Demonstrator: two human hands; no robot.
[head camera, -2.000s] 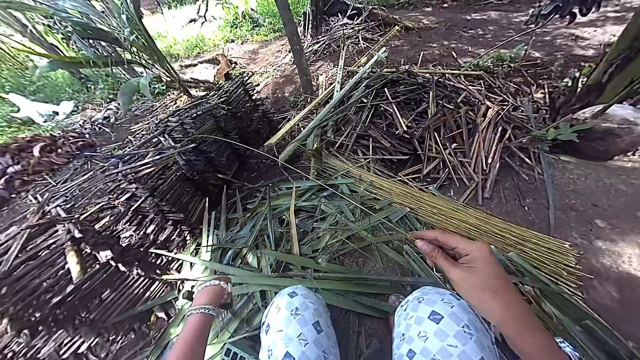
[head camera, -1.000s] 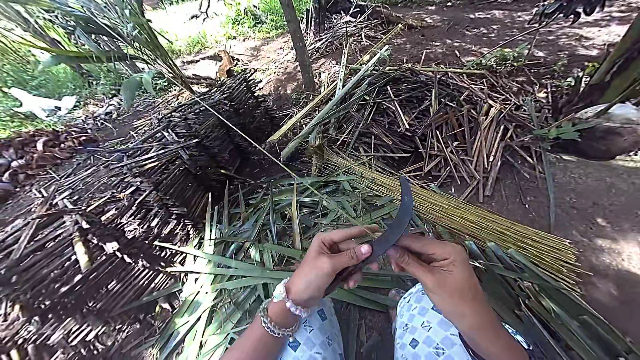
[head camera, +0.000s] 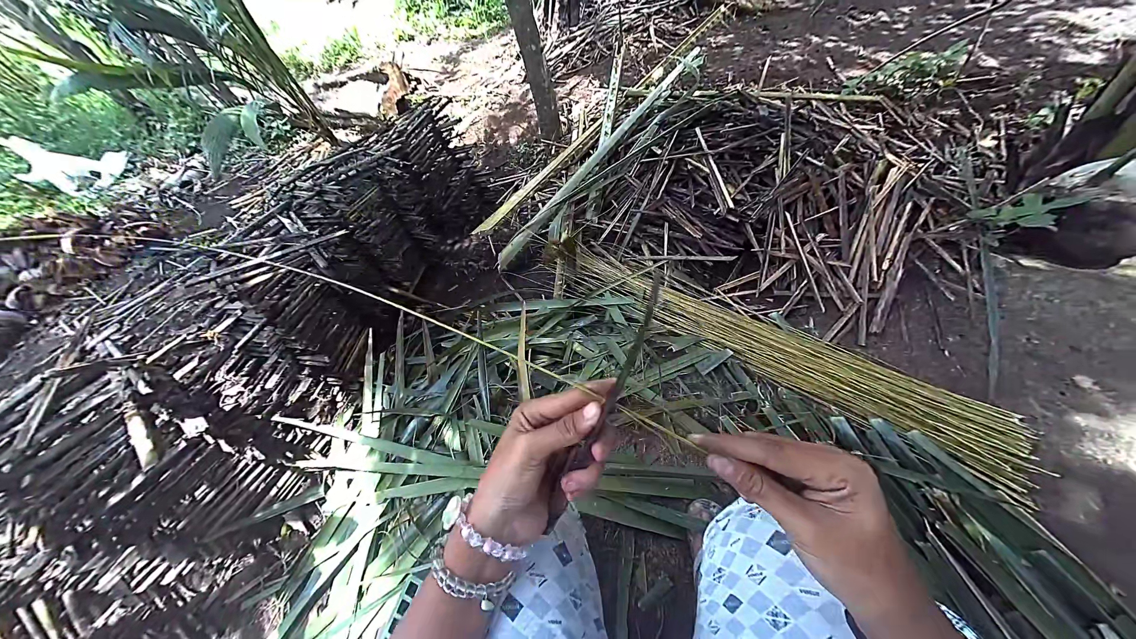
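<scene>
My left hand (head camera: 555, 453), with beaded bracelets at the wrist, grips a curved knife (head camera: 632, 351) whose dark blade points up and is seen nearly edge-on. Between the fingertips of my right hand (head camera: 799, 497) is the end of a thin yellow-green leaf midrib (head camera: 399, 306). This midrib passes by the knife at my left hand and runs far out to the upper left. Beyond my right hand lies a bundle of similar midribs (head camera: 799, 355). Stripped green leaf strips (head camera: 444, 444) cover the ground below both hands.
Stacked dark sticks (head camera: 266, 302) rise on the left. A heap of brown sticks (head camera: 799, 195) lies at the back right, with long green stalks (head camera: 595, 169) leaning near it. A thin trunk (head camera: 534, 71) stands behind. More leaf strips (head camera: 985, 541) lie at the lower right.
Two seconds ago my left hand was low, apart from the right. It came up with the knife beside my right hand, and the blade has since turned more edge-on. The midrib now reaches farther left.
</scene>
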